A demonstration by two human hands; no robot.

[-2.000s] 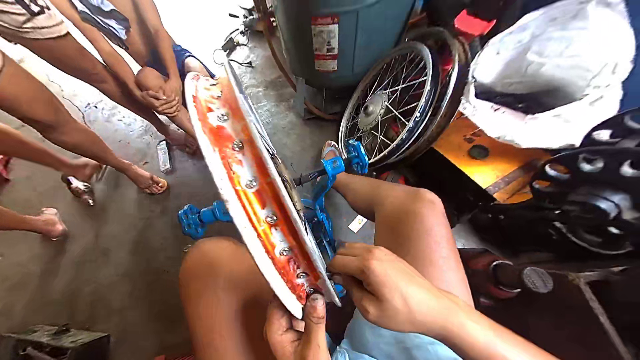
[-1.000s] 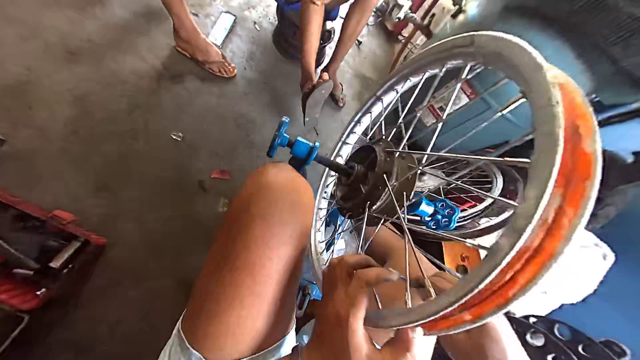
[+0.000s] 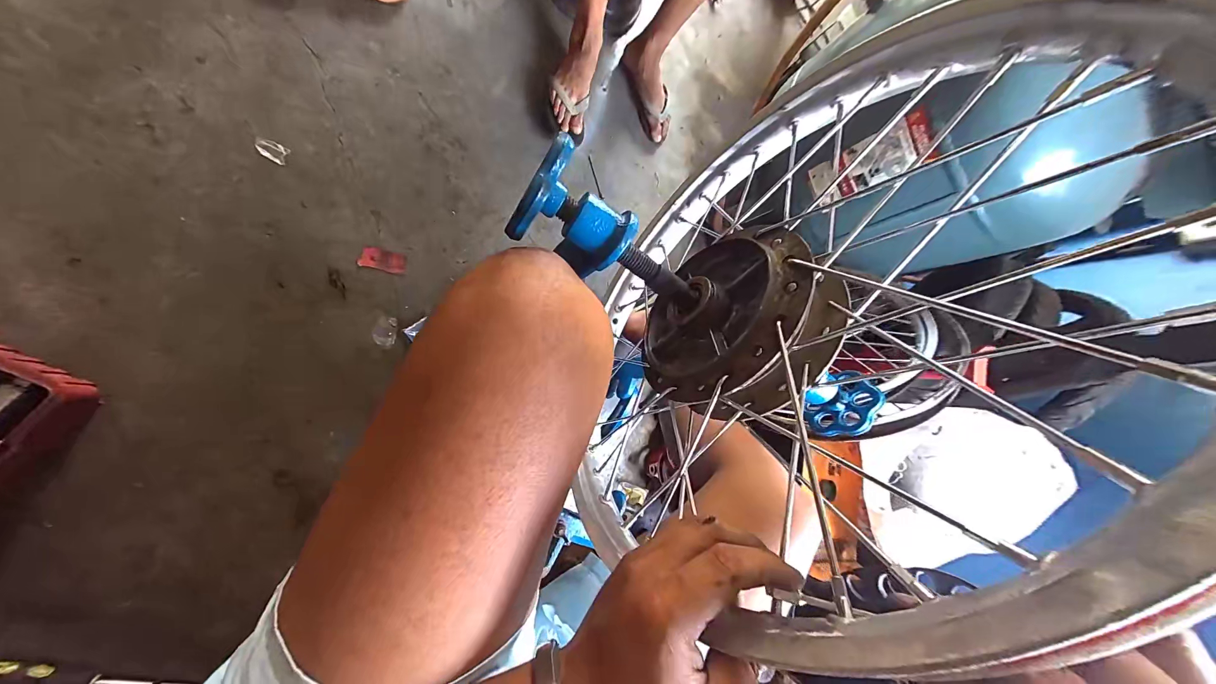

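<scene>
A spoked wheel's metal rim (image 3: 883, 641) fills the right side, tilted, around a dark drum hub (image 3: 750, 323). A threaded shaft (image 3: 655, 274) passes into the hub from a blue clamp fitting (image 3: 597, 230) with a blue handle (image 3: 543, 190). Beyond the spokes shows a blue lobed knob (image 3: 844, 406). My left hand (image 3: 679, 594) grips the rim's lower part, its fingers beside the spoke ends (image 3: 841, 603); the thumb is partly hidden. Only a bit of my right hand (image 3: 1154, 663) shows under the rim at the bottom right, its fingers mostly hidden.
My bare knee (image 3: 532, 285) is close to the blue fitting. A person's sandalled feet (image 3: 573, 90) are at the top. A red tool box (image 3: 43, 408) lies at the left edge. Behind the wheel are a blue-green container (image 3: 1045, 180), another spoked wheel (image 3: 917, 347) and a white sack (image 3: 969, 475).
The wheel's side faces me now, where two seconds ago its orange outer rim did. The other person's hands, seen one second ago, are out of view. The view has swung strongly.
</scene>
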